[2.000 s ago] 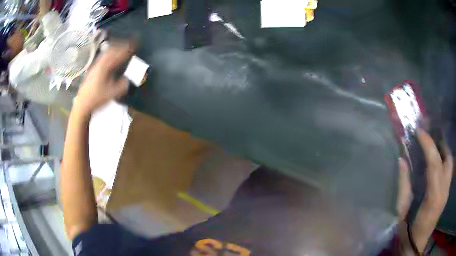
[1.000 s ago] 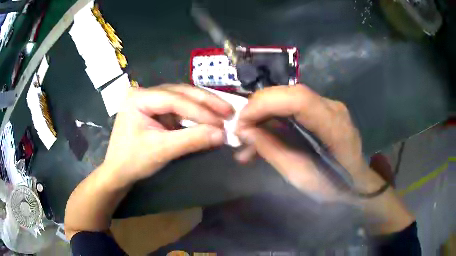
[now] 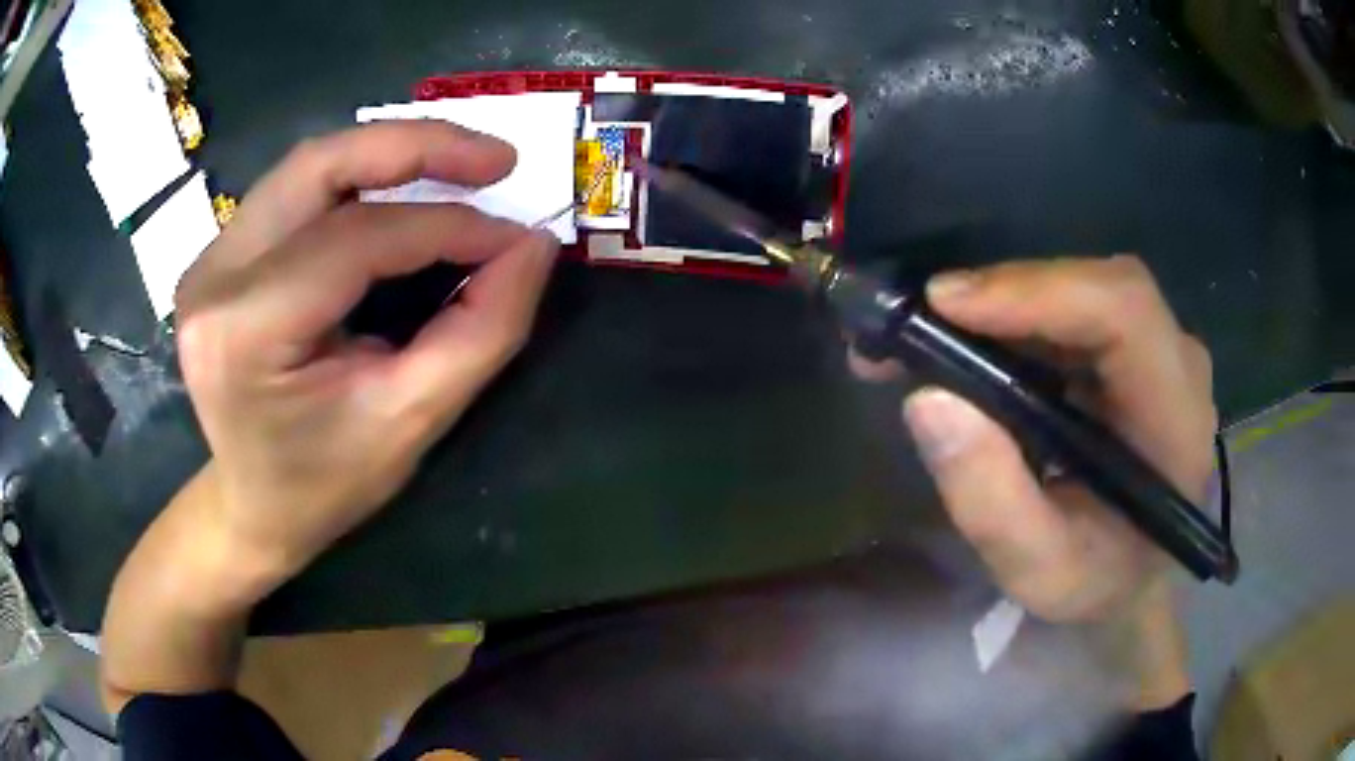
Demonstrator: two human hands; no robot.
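A red-rimmed phone assembly (image 3: 632,259) lies on the dark green mat. A white LCD module (image 3: 491,141) covers its left end, and its orange flex cable (image 3: 596,179) lies beside a small blue patch of circuit board (image 3: 611,140). A black panel (image 3: 721,171) fills the right end. My left hand (image 3: 372,312) pinches thin solder wire (image 3: 464,283) between thumb and finger, with another finger on the module. The wire reaches toward the flex cable. My right hand (image 3: 1070,431) holds the soldering iron (image 3: 1025,402) like a pen, its tip over the blue patch's right side.
Overlapping white LCD modules with orange edges (image 3: 119,112) lie at the upper left. Part of a fan (image 3: 18,625) shows at the left edge. A small white piece (image 3: 997,633) is near my right wrist. A partly cut-off round dish is at the top right corner.
My hands have moved apart. The white module now covers the phone's keypad end. The soldering iron has swung round to point left over the phone, and solder wire now shows in my left fingers.
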